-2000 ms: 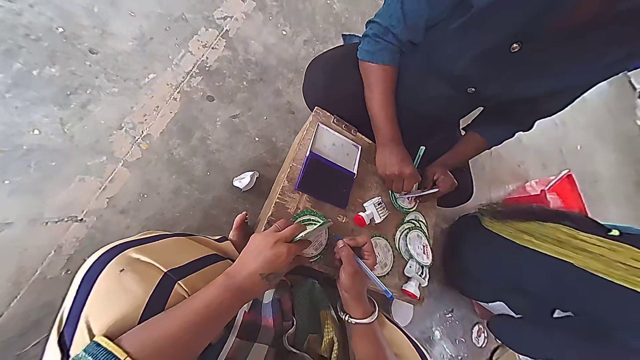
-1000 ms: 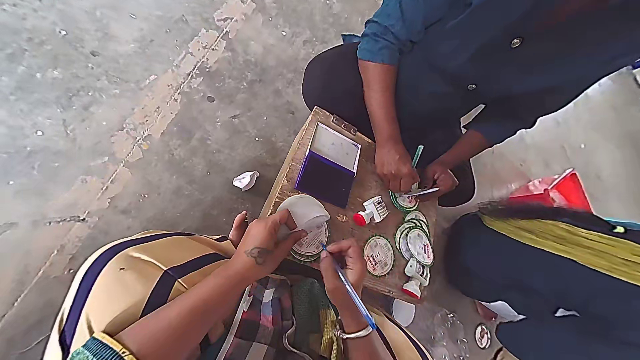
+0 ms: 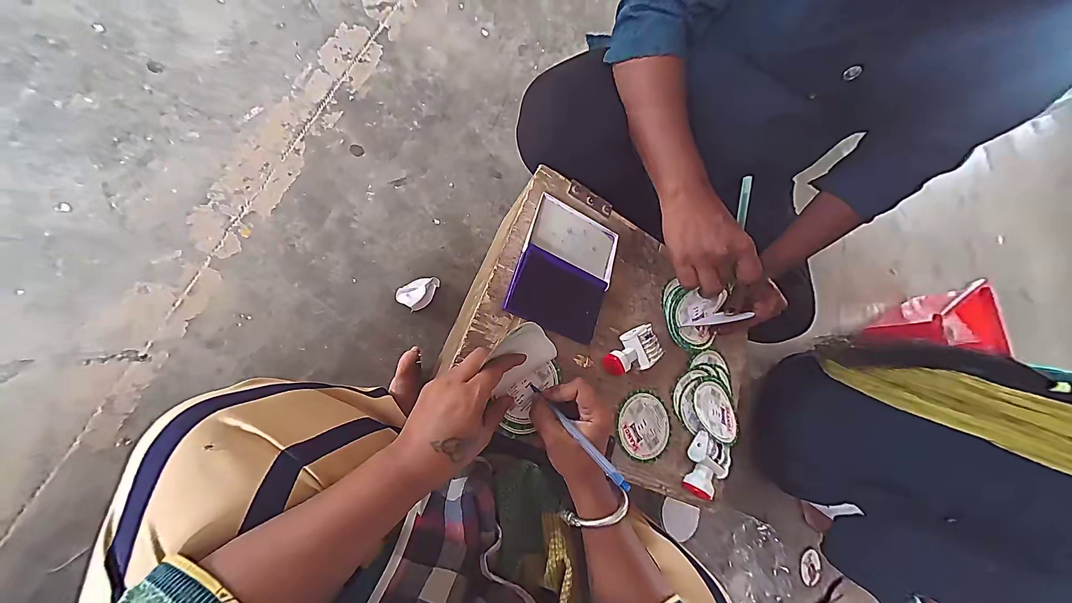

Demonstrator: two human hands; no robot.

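Observation:
My left hand [image 3: 456,410] pinches a round paper label [image 3: 526,342] that is lifted and curled above a stack of round green-edged labels [image 3: 521,410]. A blue ballpoint pen [image 3: 590,445] is in my right hand [image 3: 574,423], its tip at the printed face of the top label in that stack. To the right lies another round label [image 3: 643,425] on the wooden board. Near it are a white stamp with a red cap [image 3: 634,349], a second such stamp [image 3: 708,465] and several overlapping labels [image 3: 714,410]. An ink pad with a purple lid [image 3: 554,289] lies open beyond my hands.
Across the board, a co-worker's hands [image 3: 712,243] hold a folded label [image 3: 716,319] over another label stack. A person in dark clothes [image 3: 904,469] sits at the right. A red container [image 3: 946,320] and crumpled white paper [image 3: 417,293] lie on the concrete floor.
Two seconds ago my right hand and pen were apart from the stack; now the pen tip is at it. The label in my left hand has been lifted and curled back.

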